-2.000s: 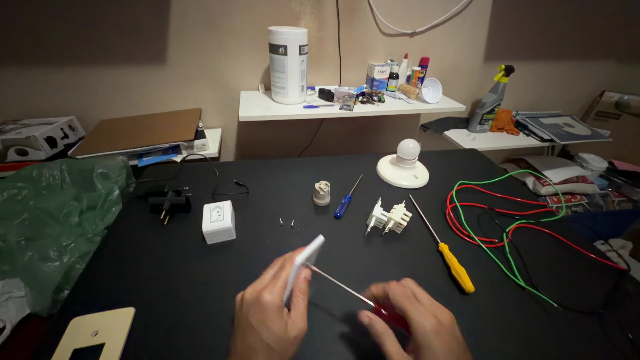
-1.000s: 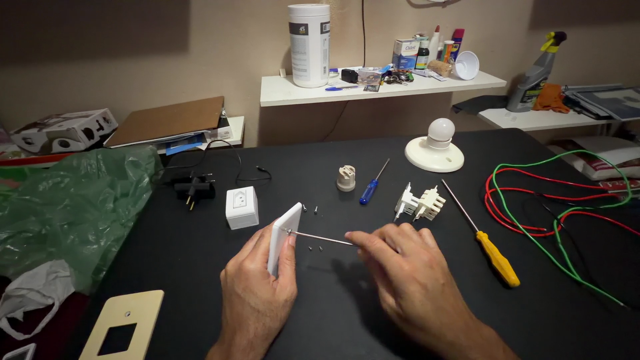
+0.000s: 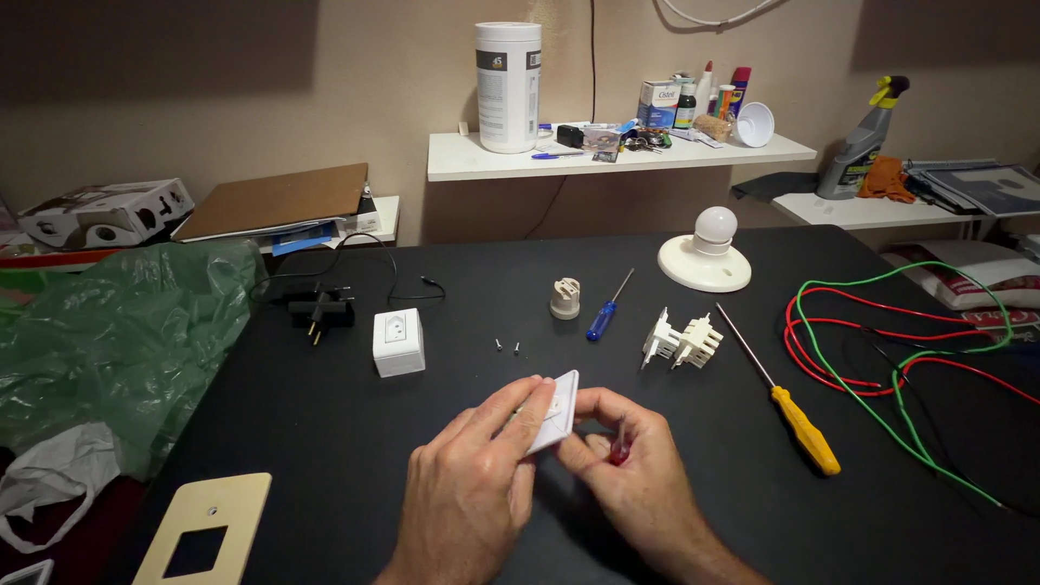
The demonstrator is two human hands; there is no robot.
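Note:
My left hand (image 3: 479, 463) grips a white plastic plate (image 3: 559, 414), tilted above the black table. My right hand (image 3: 638, 463) is at the plate's right edge, with a red-handled screwdriver (image 3: 621, 445) held in its curled fingers; the screwdriver's shaft is mostly hidden. Two small screws (image 3: 508, 347) lie beyond the hands. Farther back are a beige round socket piece (image 3: 565, 298) and a blue screwdriver (image 3: 601, 320). White switch or outlet modules (image 3: 682, 340) lie to the right, beside a yellow-handled screwdriver (image 3: 803, 429). A white outlet box (image 3: 398, 341) stands left of the screws.
A cream wall plate (image 3: 236, 512) lies at the near left, a black plug adapter (image 3: 319, 310) behind it. At the back right stands a bulb on a round base (image 3: 704, 264). Red and green wires (image 3: 898, 370) coil at the right; a green plastic bag (image 3: 162, 325) bulges at the left.
The screwdriver's shaft reached the plate in the earlier frames; now its handle is tucked in my right hand, whose fingers are at the plate. My left hand has turned the plate and its fingers lie across it.

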